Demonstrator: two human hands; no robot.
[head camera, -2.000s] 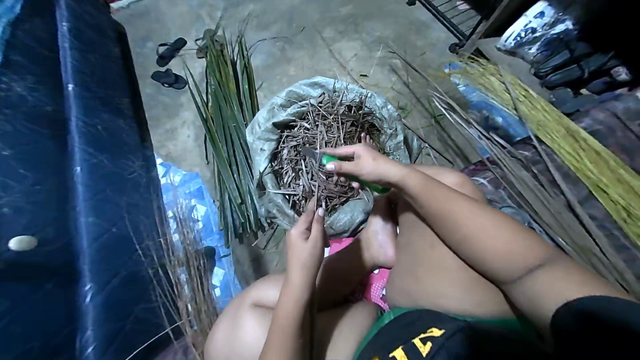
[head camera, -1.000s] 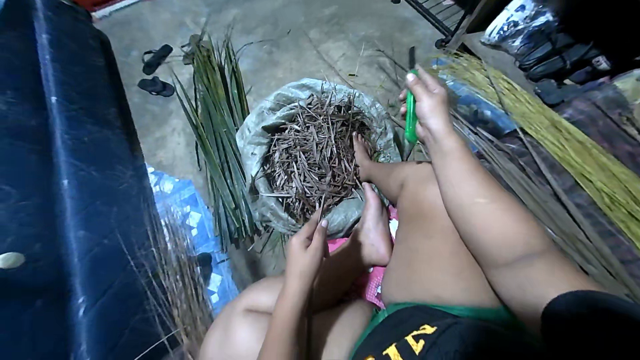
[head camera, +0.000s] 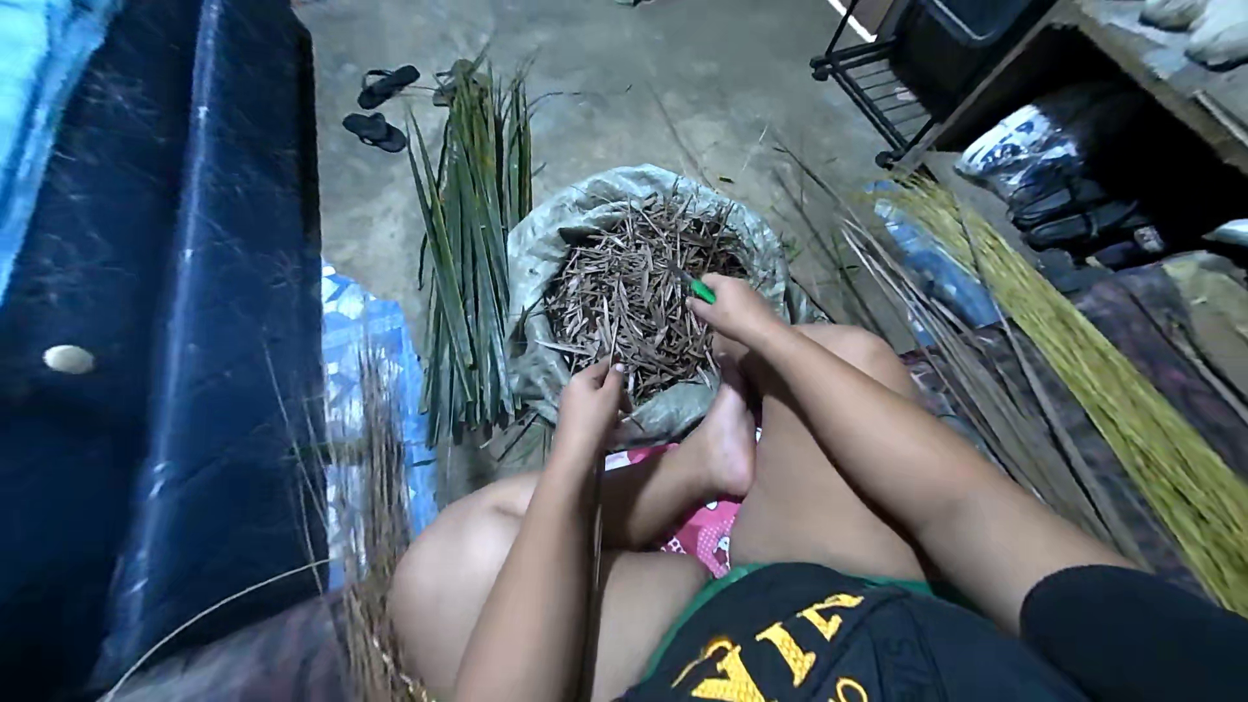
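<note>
My right hand (head camera: 736, 308) grips a knife by its green handle (head camera: 701, 290); the dark blade points up and left above an open woven plastic sack (head camera: 538, 246). Short brown pieces of dry leaf (head camera: 634, 292) fill the sack. At the sack's near edge my left hand (head camera: 592, 398) pinches a thin, dark leaf strip (head camera: 597, 517), which runs back along my forearm. The strip's far tip is hard to make out among the cut pieces. My two hands are apart.
Green palm leaves (head camera: 468, 253) lie left of the sack, with dark slippers (head camera: 375, 132) beyond. Thin brown sticks (head camera: 375, 526) stand near my left knee. Long yellow-green strands (head camera: 1082, 370) and dry leaves (head camera: 985, 361) lie at right, near a shelf (head camera: 1150, 73).
My right hand, raised with the knife to the right of the sack one second ago, is now lower and over the sack. The left hand remains at the near edge. The view has shifted.
</note>
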